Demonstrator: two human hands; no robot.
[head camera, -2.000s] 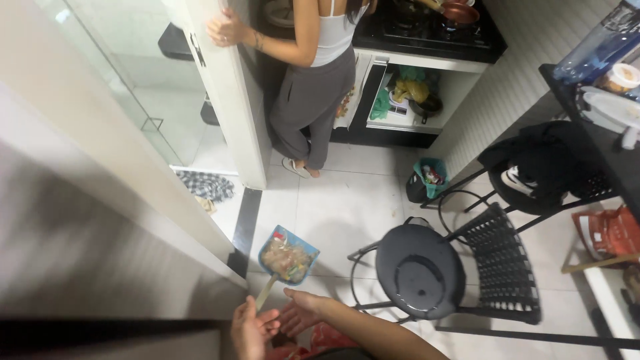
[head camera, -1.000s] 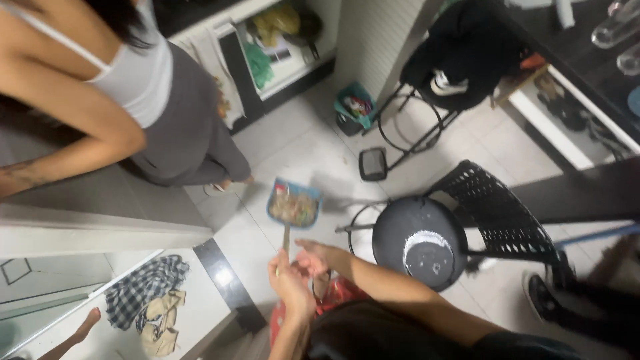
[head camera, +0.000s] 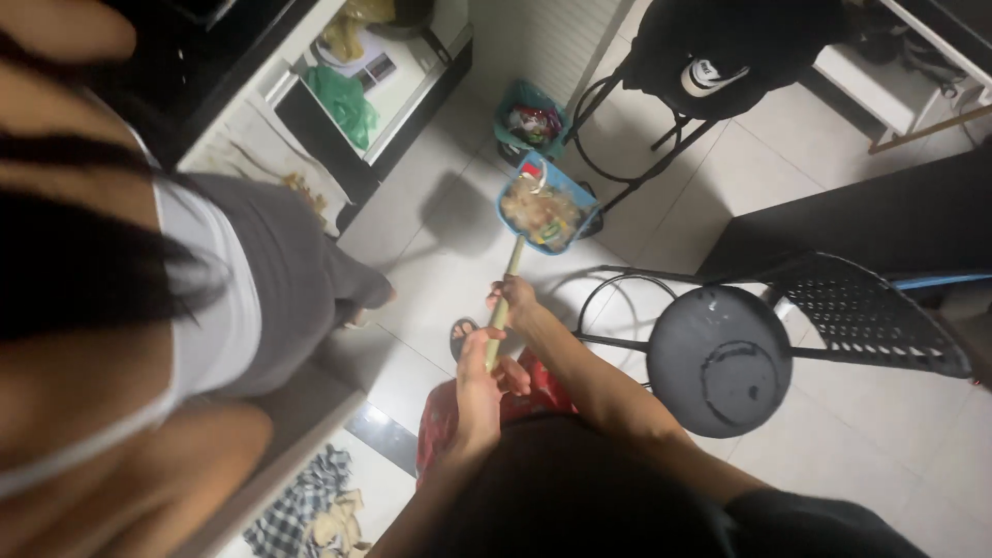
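Note:
A blue dustpan (head camera: 572, 194) heaped with pale debris and colored scraps is held level above the tiled floor by its long cream handle (head camera: 500, 318). My right hand (head camera: 513, 298) is closed around the middle of that handle. Lower down, my left hand (head camera: 484, 372) is at the handle's end, thumb and fingers around it. Just beyond the pan stands a small trash bin (head camera: 531, 120) lined with a teal bag, with wrappers inside. The pan's far edge is close to the bin; whether they touch I cannot tell.
Another person (head camera: 256, 271) stands close at the left, by an open cabinet with a green plastic bag (head camera: 341, 101). A black stool (head camera: 719, 360) is at the right, and a second stool bearing black cloth (head camera: 736, 46) stands behind. Clothes (head camera: 302, 504) lie at the lower left.
My right hand has moved onto the handle's middle. The dustpan is now beside the trash bin, where one second ago there was floor between them. The view has shifted.

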